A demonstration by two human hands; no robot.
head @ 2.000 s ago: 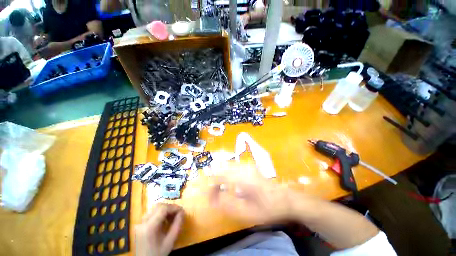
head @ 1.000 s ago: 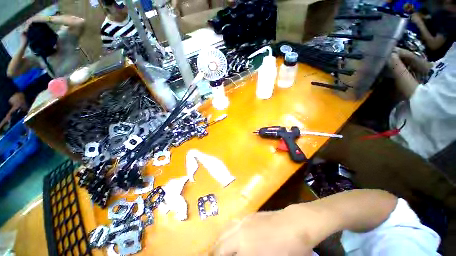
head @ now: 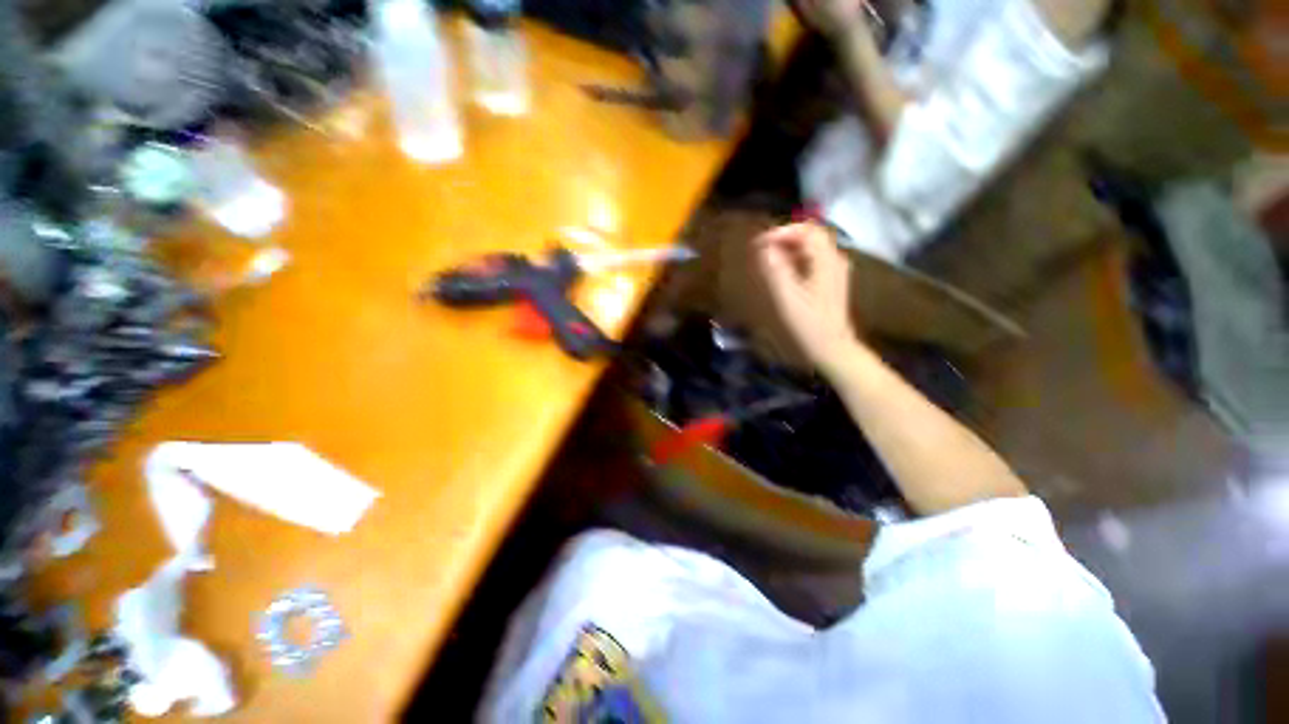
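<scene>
My right hand (head: 809,290) is stretched out past the bench edge, above an open carton of black parts (head: 763,417). Its fingers look curled, but blur hides whether they hold anything. My left hand is not in view. A small grey plate with a central hole (head: 300,629) lies on the orange-yellow bench (head: 382,382). Beside it are a crumpled white cloth or paper (head: 170,658) and a folded white strip (head: 290,481).
A black glue gun with a red trigger (head: 530,294) lies near the bench edge. Two pale bottles (head: 417,85) stand at the back. Blurred small parts (head: 106,340) are heaped left. A red-handled tool (head: 689,440) is by the carton. Another person's white sleeve (head: 975,106) is at the top.
The view has swung right and down. My right hand has moved from the front of the bench out over the carton. The plate and cloth still lie on the bench.
</scene>
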